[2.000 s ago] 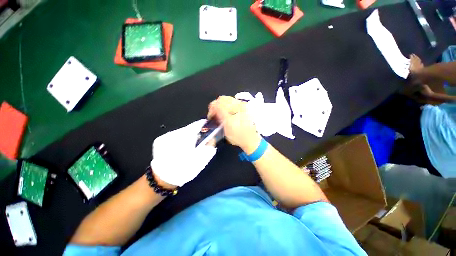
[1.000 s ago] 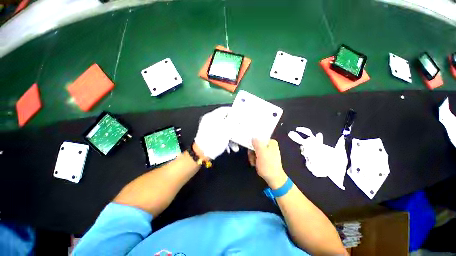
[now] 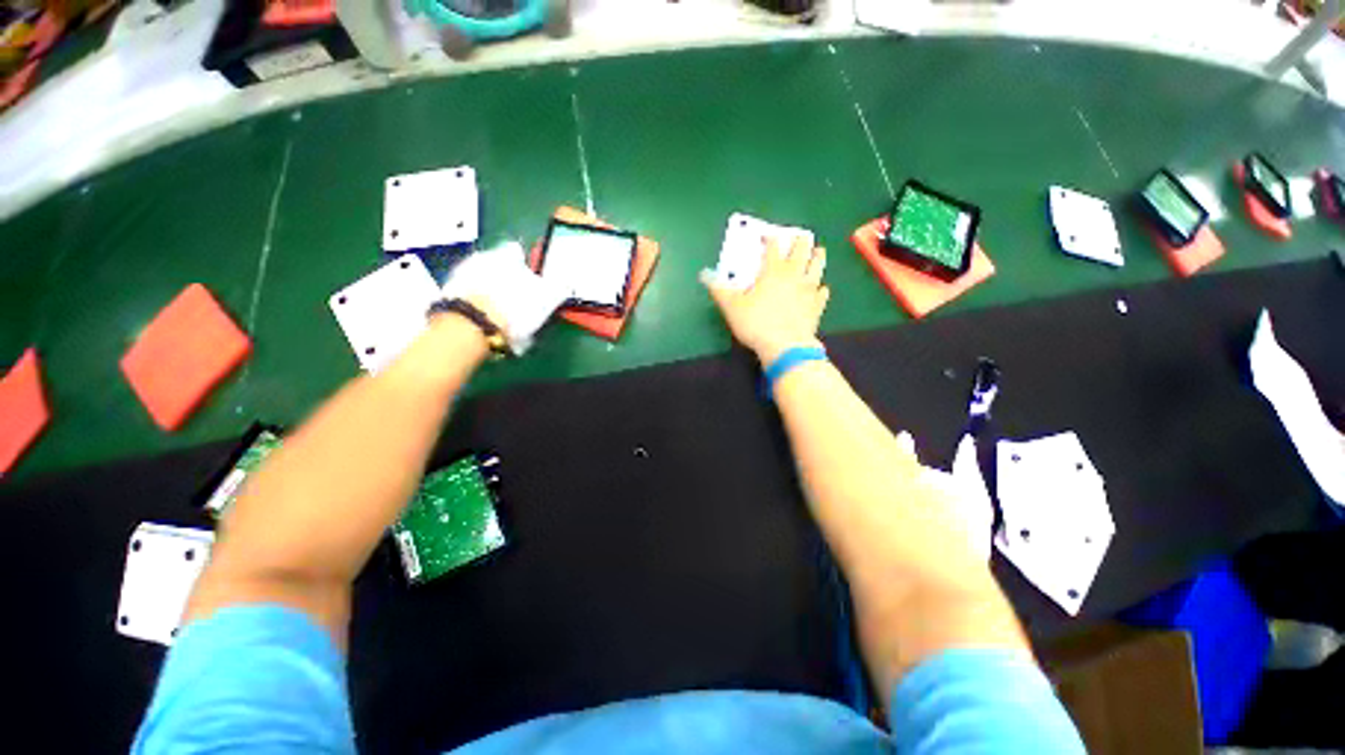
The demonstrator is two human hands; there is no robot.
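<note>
My left hand (image 3: pixel 506 292), in a white glove, is at the left edge of an open unit (image 3: pixel 589 267) on an orange-red foam pad (image 3: pixel 639 283); its fingertips blur into the bright unit, so a grip cannot be told. My bare right hand (image 3: pixel 777 303) has its fingers spread over a white bottom cover (image 3: pixel 745 242) lying on the green belt (image 3: pixel 679 148). A white square plate (image 3: pixel 381 305) lies left of my glove, partly behind my wrist; its thickness is unclear. A thick covered unit (image 3: pixel 431 208) sits just above it.
Two open units (image 3: pixel 450 519) and a white-topped piece (image 3: pixel 158 581) lie on the black mat (image 3: pixel 664 590) at left. A spare glove (image 3: pixel 966 494), partly behind my right forearm, and overlapping covers (image 3: pixel 1053 516) lie at right. Another unit (image 3: pixel 932 229) is on a foam pad on the belt.
The white plate held in both hands is out of them; a similar plate now lies on the belt at left. Both hands have reached forward and apart over the belt.
</note>
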